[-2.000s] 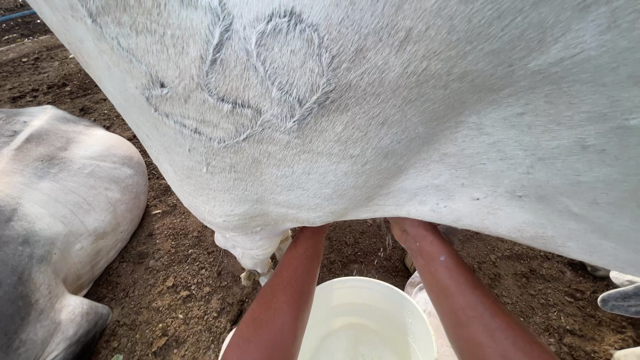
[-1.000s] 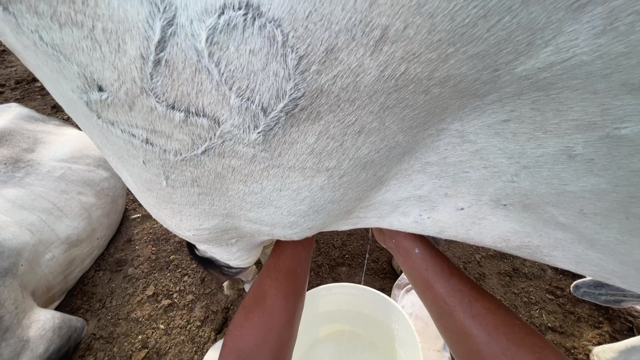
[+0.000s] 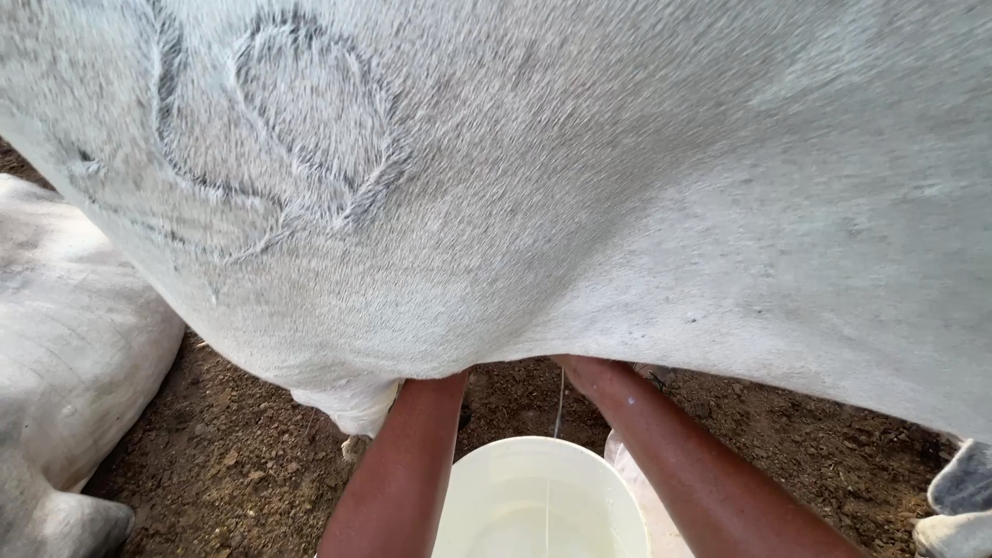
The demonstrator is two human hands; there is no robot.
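The flank of a white-grey cow [image 3: 496, 201], with a looping brand mark in its hair, fills the upper view. Both of my forearms reach under its belly. My left hand is hidden behind the belly's lower edge. Of my right hand [image 3: 577, 372], only the part near the wrist shows below that edge; its fingers are hidden. A thin white stream of milk [image 3: 559, 403] falls beside it into a pale plastic bucket [image 3: 535, 480], which stands between my forearms with whitish liquid at the bottom.
Another pale cow [image 3: 77, 333] lies on the brown dirt ground [image 3: 225, 449] at the left. A cow's hind leg part [image 3: 360, 407] shows left of my left forearm. At the right edge are a grey ear-like shape [image 3: 961, 477] and a pale form below it.
The milk stream falling into the bucket shows plainly now and one second ago, but not two seconds ago. Both forearms stay under the belly. The view has shifted somewhat.
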